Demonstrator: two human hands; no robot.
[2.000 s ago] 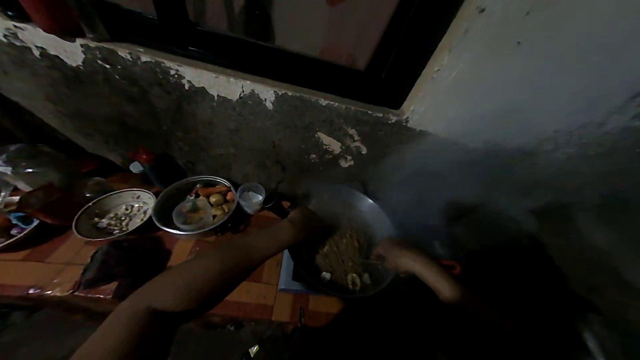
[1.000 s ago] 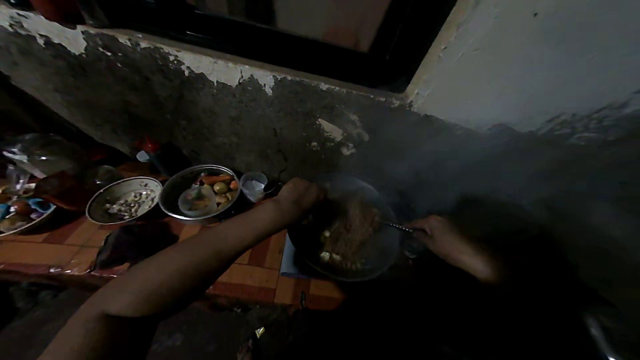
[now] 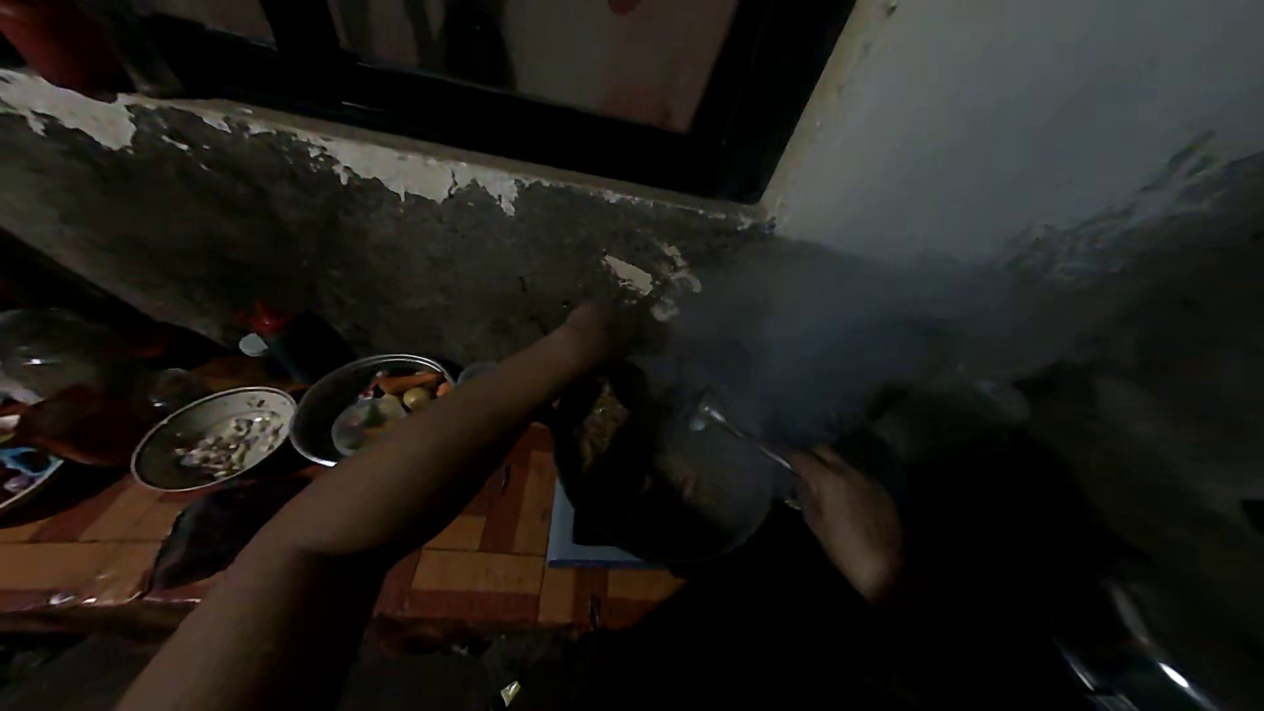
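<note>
My right hand (image 3: 849, 518) grips the handle of a metal ladle or spoon (image 3: 741, 432), whose head is over a dark, steaming wok (image 3: 726, 543). Brown food (image 3: 600, 425) shows at the wok's left side, and more lies dimly lower in it. My left hand (image 3: 599, 328) is raised just above the left back of the wok, close to a dark thing; shadow hides its fingers, so what it holds cannot be told. Under the wok, the blue edge of what may be a stove (image 3: 588, 553) shows.
Left of my forearm stand a metal bowl (image 3: 314, 420) of vegetables with a clear container, and a pale bowl (image 3: 148, 464) of chopped food. A dark cloth-like thing (image 3: 212, 523) lies on the tiled counter (image 3: 484, 583). A peeling wall (image 3: 425, 257) and window frame (image 3: 553, 128) rise behind.
My left hand has moved up and back from the wok's left rim. The ladle or spoon, in the food a second ago, now shows its head above the wok. The food is more hidden by steam and shadow.
</note>
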